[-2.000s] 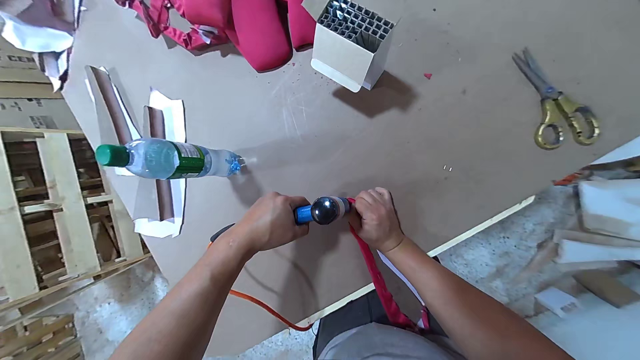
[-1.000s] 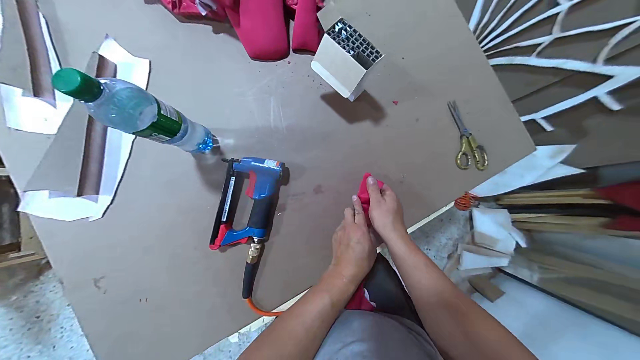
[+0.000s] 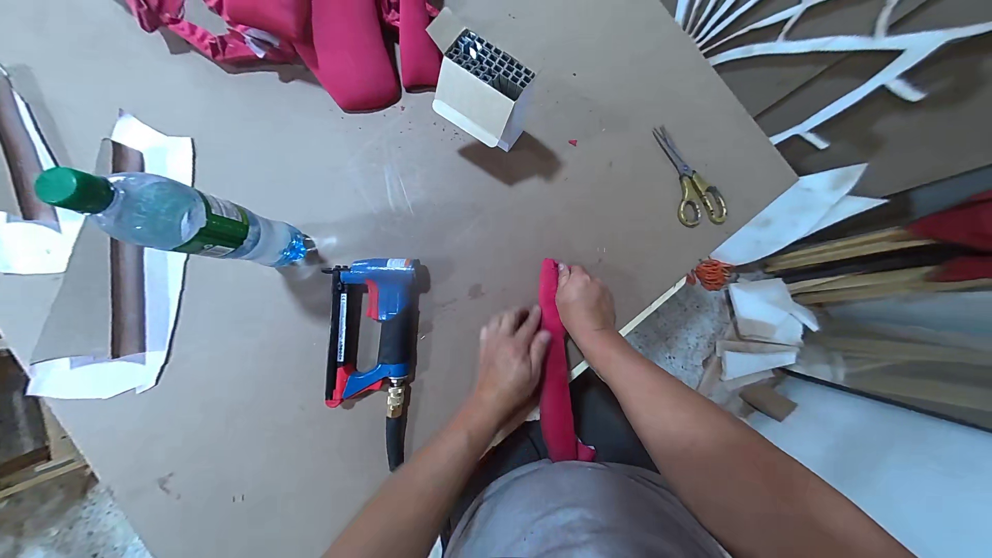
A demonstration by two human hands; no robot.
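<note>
A long narrow strip-shaped piece covered in red fabric (image 3: 556,372) lies over the table's near edge and reaches to my lap. My right hand (image 3: 585,302) grips its far end from the right. My left hand (image 3: 513,349) rests along its left side, fingertips touching the fabric, fingers slightly spread. Left of my hands, a blue and black pneumatic stapler (image 3: 394,310) lies on the table (image 3: 310,473), its hose running toward me. Scissors with yellow handles (image 3: 701,200) lie at the right. An opened white box of staples (image 3: 479,97) stands near the far side.
A plastic bottle with a green cap (image 3: 159,211) stands left of the stapler. Brown pieces with white backing (image 3: 167,310) lie farther left. Red padded covers (image 3: 349,54) lie at the far side. White scraps (image 3: 763,310) are beyond the right edge.
Two seconds ago both hands were at the stapler and the red piece; one second ago the stapler lay on the table. Since then my hands have moved apart and the red piece shows at full length.
</note>
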